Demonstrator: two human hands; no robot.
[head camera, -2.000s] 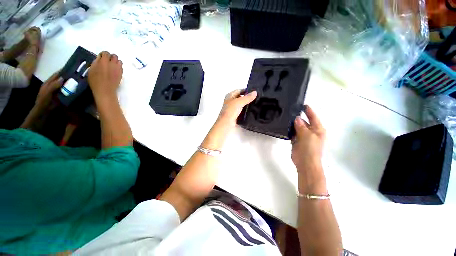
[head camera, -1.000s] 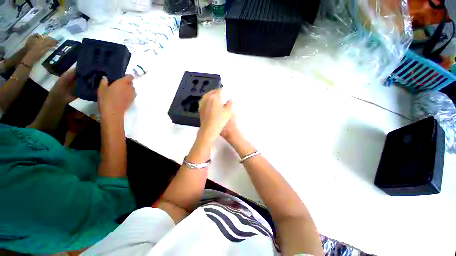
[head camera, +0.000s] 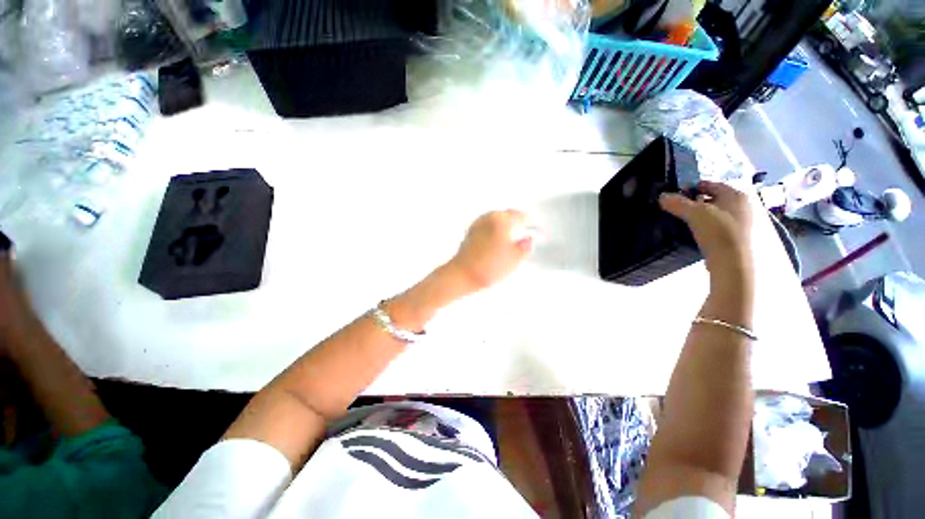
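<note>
A nested stack of black trays (head camera: 644, 218) stands at the right of the white tabletop, its top a plain dark face and its side ribbed. My right hand (head camera: 722, 225) grips its upper right edge, fingers behind it. My left hand (head camera: 494, 246) is loosely curled over the middle of the table, to the left of the stack, and holds nothing that I can see. A black insert tray (head camera: 208, 233) lies flat at the left, with two small stem-shaped recesses above one larger rounded recess.
A large ribbed tray stack (head camera: 330, 61) stands at the far edge beside clear plastic (head camera: 507, 46). A blue basket (head camera: 644, 73) and crinkled wrap (head camera: 695, 127) are at the upper right. A small black slab (head camera: 181, 86) and patterned packets (head camera: 91, 127) lie far left. A neighbour's arm (head camera: 46, 355) is lower left.
The view has swung right. My hands have left the insert tray at the left. My right hand has moved right and taken hold of the tray stack; my left hand has moved to mid-table.
</note>
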